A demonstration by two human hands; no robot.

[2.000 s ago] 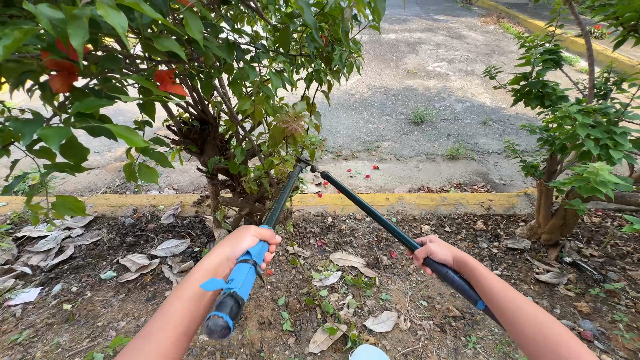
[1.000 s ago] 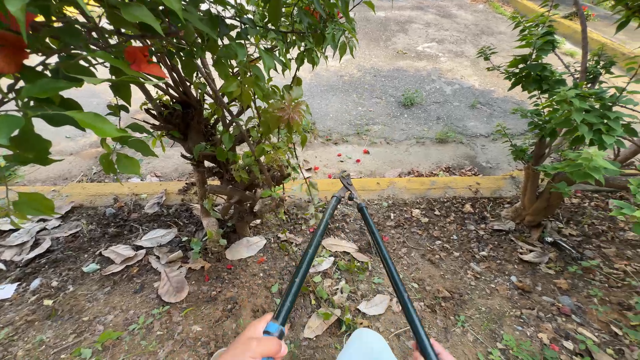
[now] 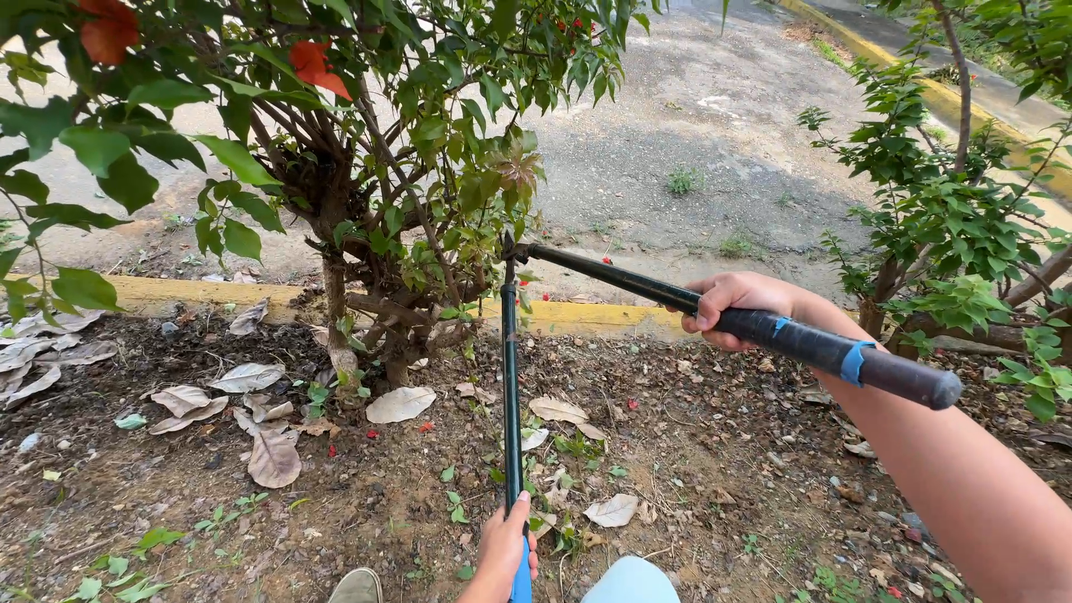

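A pair of long-handled loppers [image 3: 512,360] is spread wide, its two dark green handles far apart. My left hand [image 3: 502,548] grips the handle with the blue wrapping, low in the middle of the view. Round the other handle, near its black grip with blue tape, is my right hand [image 3: 737,310]. The lopper head [image 3: 512,249] is at the right edge of the leafy bush [image 3: 419,167], close to its thin stems. Leaves partly hide the blades, so I cannot tell whether a stem lies between them.
Behind the bush runs a yellow-painted curb [image 3: 586,320], with cracked pavement [image 3: 670,151] beyond. A second shrub [image 3: 946,218] stands at the right. Dry leaves [image 3: 275,458] lie on the soil. My shoe [image 3: 358,586] and knee [image 3: 632,582] show at the bottom.
Since one second ago the lopper handles have been spread apart, and my right hand has come up and out to the right. The lopper head is now at the bush's right edge.
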